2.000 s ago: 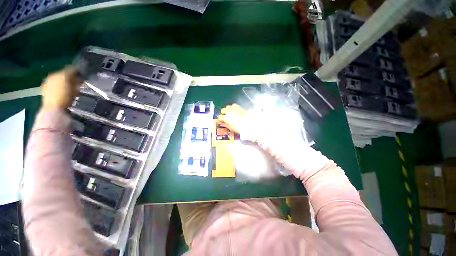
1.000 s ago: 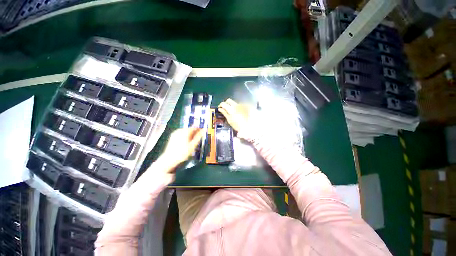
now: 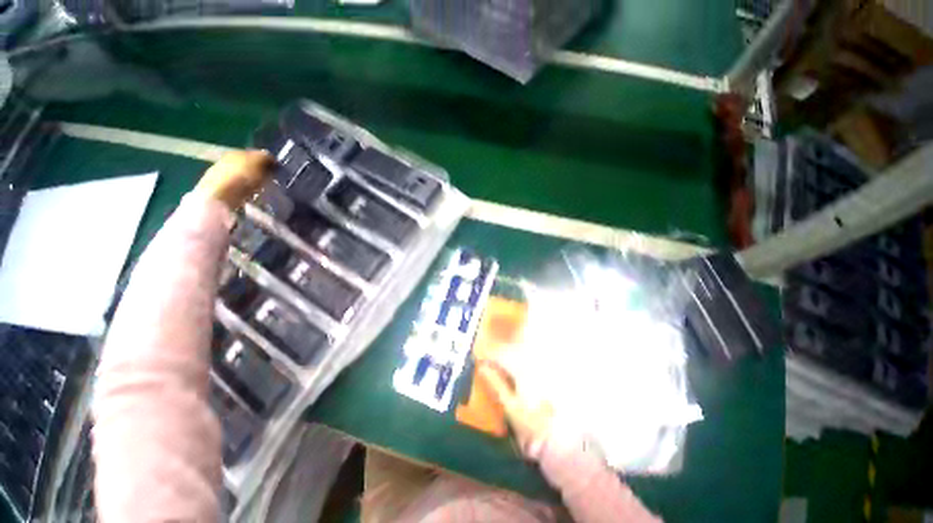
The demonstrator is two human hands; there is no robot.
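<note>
My left hand (image 3: 237, 179) is blurred at the upper left of the clear blister tray (image 3: 456, 196), its fingers closed on the end of a dark plastic housing (image 3: 297, 169) over the tray. Whether the housing lies in its pocket is unclear. My right hand (image 3: 520, 407) rests with its fingers on the lower part of the flat orange piece (image 3: 501, 325) and shows nothing held. No housing lies on the orange piece. The label sheet (image 3: 446, 325), whitish with dark blue blocks, lies just left of it.
A crumpled clear bag (image 3: 614, 358) glares right of the orange piece, with dark panels (image 3: 724, 306) beyond it. A white sheet (image 3: 77, 250) lies at the left. Tray stacks (image 3: 859, 296) and a pale post (image 3: 839, 220) stand at the right. A greyish item lies at the top.
The view has shifted. My left hand has moved from the label sheet to the tray. The housing that lay on the orange piece is gone from it. My right hand has moved to the piece's lower part.
</note>
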